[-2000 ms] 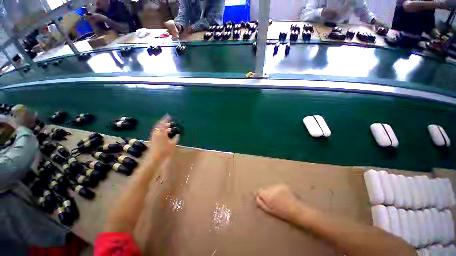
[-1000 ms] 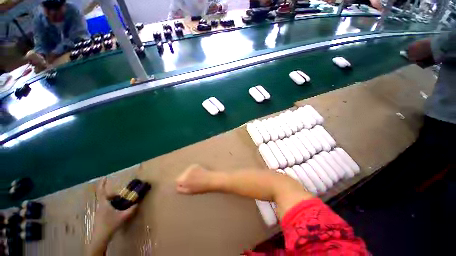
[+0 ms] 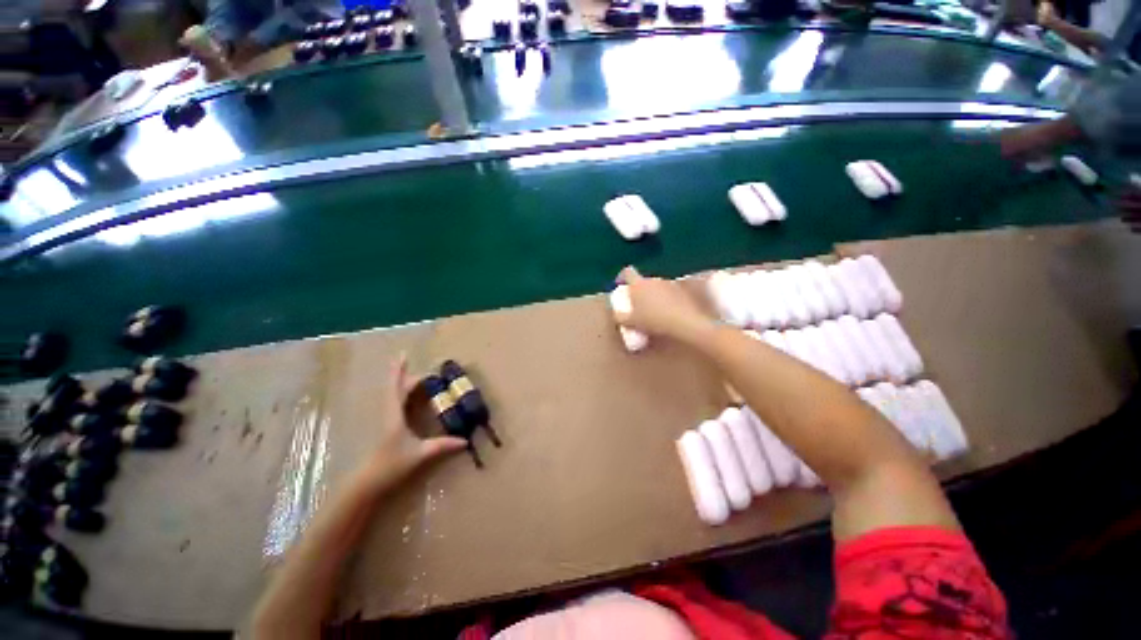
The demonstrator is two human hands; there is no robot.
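A pair of black cores (image 3: pixel 457 398) with tan bands lies side by side over the cardboard, their dark cords pointing down and right. My left hand (image 3: pixel 407 438) is around their left side, thumb at their lower end and fingers spread. Whether it bears any of their weight is unclear. My right hand (image 3: pixel 659 308) is closed on a white cover (image 3: pixel 628 320) near the belt-side edge of the cardboard and hides part of it. A small dark spot shows at the cover's upper end. Loose white covers (image 3: pixel 820 350) lie in rows right of my right hand.
Black cores (image 3: pixel 94 450) are heaped at the left. The green conveyor belt (image 3: pixel 413 269) beyond the cardboard (image 3: pixel 551 463) carries white pairs (image 3: pixel 757 203) and black pairs (image 3: pixel 153 326). Another person's arm (image 3: pixel 1045 135) reaches over the belt at the far right. More workers sit across.
The view has swung right, then partly back left. The black pair came from the belt edge onto the cardboard with my left hand. My right hand, earlier empty-looking, now holds a white cover.
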